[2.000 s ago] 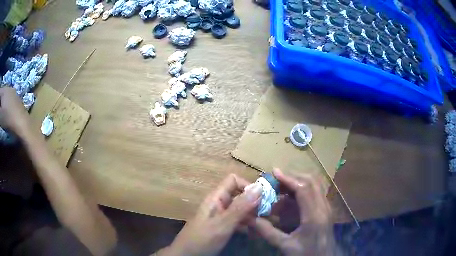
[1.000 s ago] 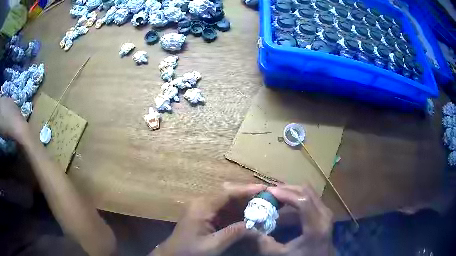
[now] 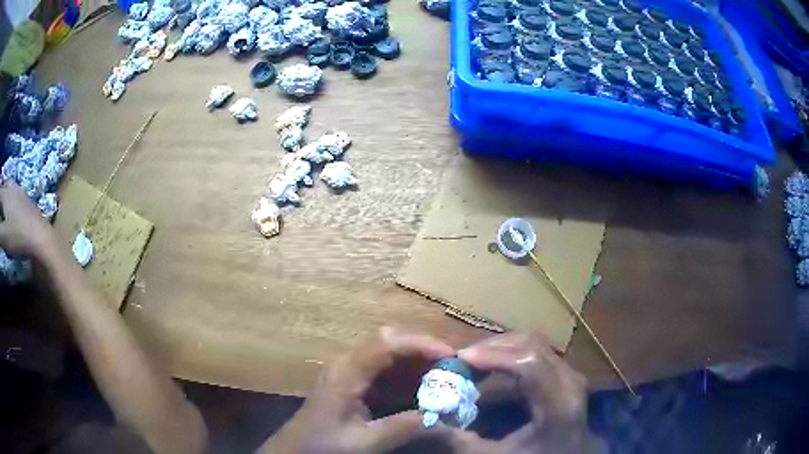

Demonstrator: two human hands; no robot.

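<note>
A white lumpy figure body [image 3: 447,401] with a dark round cap [image 3: 451,364] on its upper end is held at the table's near edge. My left hand [image 3: 368,390] and my right hand [image 3: 532,390] hold it between them, fingertips at the cap and around the body's lower part. The glue cup [image 3: 516,238] stands on a cardboard pad [image 3: 479,279] beyond my hands. The glue stick [image 3: 581,319] leans from the cup towards the table's edge.
A blue crate [image 3: 603,160] of dark-topped pieces stands at back right. Small cast parts [image 3: 286,182] lie mid-table. White bodies [image 3: 266,25] and dark caps are piled at the back. At left, another person's arm [image 3: 98,337] reaches beside a stained pad [image 3: 115,230].
The view has shifted slightly. My hands have turned the figure from tilted to roughly upright, cap at the top, and brought it slightly lower and left in view.
</note>
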